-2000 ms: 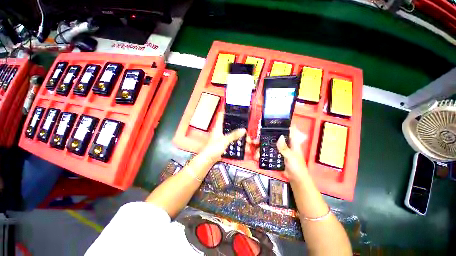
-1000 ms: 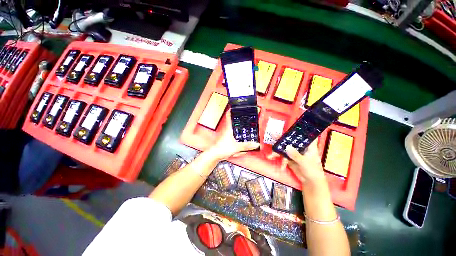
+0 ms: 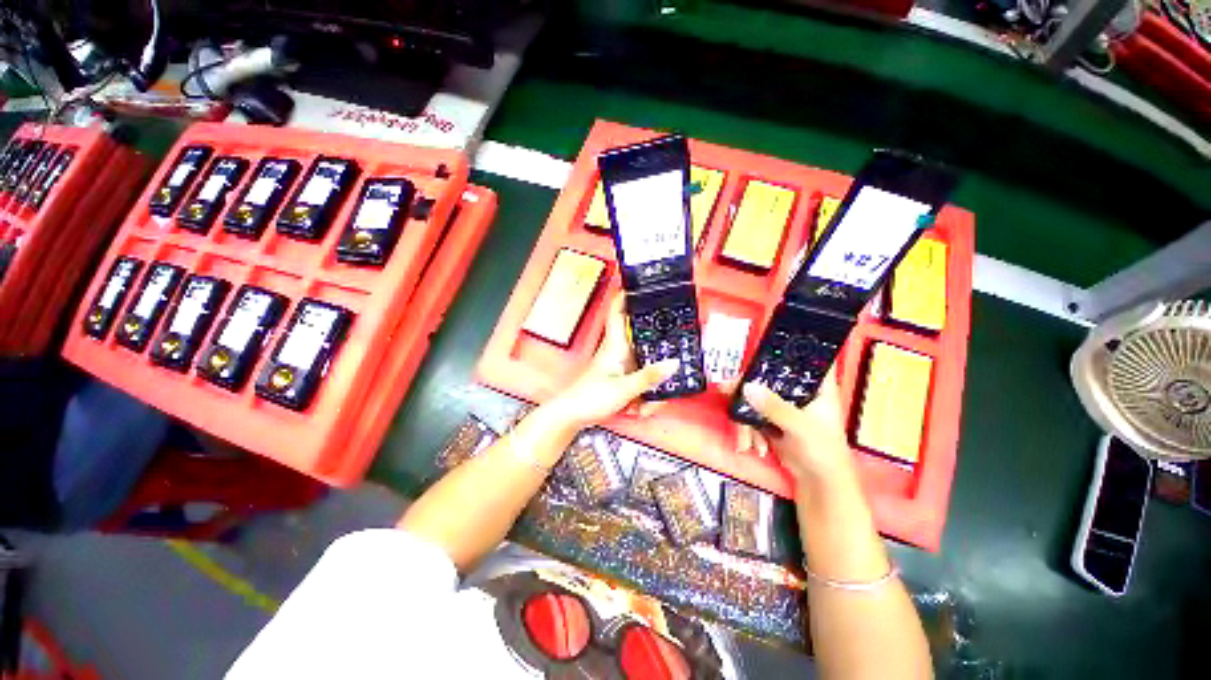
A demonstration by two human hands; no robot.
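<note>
My left hand (image 3: 622, 383) holds an open flip phone (image 3: 653, 226) by its keypad half, with the thumb on the keys. Its screen is lit white. My right hand (image 3: 800, 423) holds a second open flip phone (image 3: 850, 253), tilted up to the right, thumb on the lower keys. Its lit screen shows large dark characters. Both phones are above a red-orange tray (image 3: 638, 423). Phones with yellow backs (image 3: 760, 225) lie in its pockets, partly hidden by the held phones. A whitish patch shows between the two phones.
A stacked tray (image 3: 339, 432) at left holds closed black flip phones (image 3: 303, 352). Small grey-brown rectangles (image 3: 684, 504) lie on crinkled shiny plastic (image 3: 638, 545) at the bench's near edge. A cream fan (image 3: 1169, 379) and a separate smartphone (image 3: 1113, 515) are at right. A dark monitor (image 3: 385, 40) stands behind.
The right phone first swung out to the right, then turned back more upright, and characters now show on its screen. The left phone has turned slightly, and my left thumb has moved onto its keys.
</note>
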